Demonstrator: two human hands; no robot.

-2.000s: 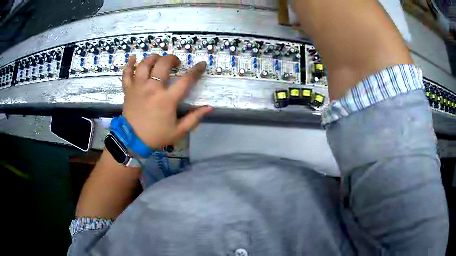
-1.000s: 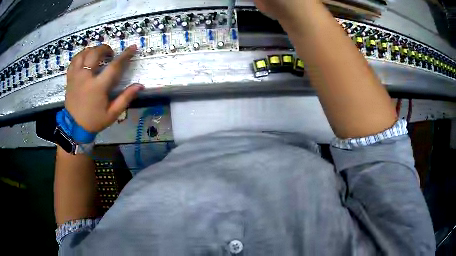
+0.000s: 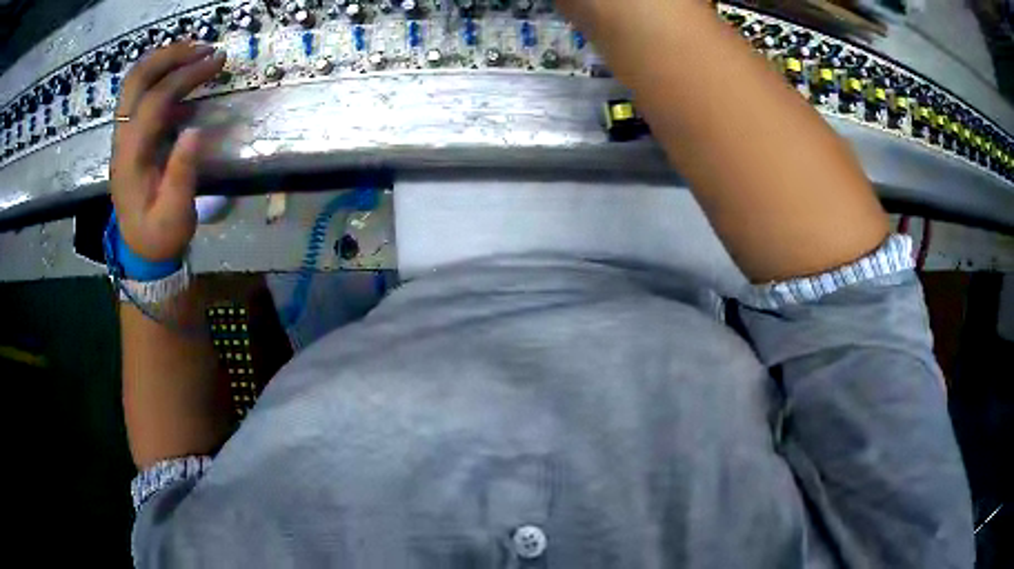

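Circuit board panels (image 3: 417, 42) lie in a curved row across the top, with dark capacitors and blue parts. The panel at the right (image 3: 890, 102) carries yellow-topped transformers. A loose transformer (image 3: 624, 118) sits on the metal rail (image 3: 423, 122) beside my right forearm. My left hand (image 3: 161, 145) is at the left, slightly blurred, fingers and thumb apart and nothing seen in it, fingertips at the panel's near edge. My right hand is cut off by the top edge; only the forearm shows.
A white sheet (image 3: 534, 220) lies at the near edge of the rail. A coiled blue cord (image 3: 316, 239) hangs left of it. Rows of yellow-topped parts (image 3: 231, 347) show low at the left. Red wires (image 3: 903, 236) show at the right.
My left hand has moved left along the boards. My right hand has left the picture at the top. The gap between panels no longer shows. Fewer loose transformers are visible beside the forearm.
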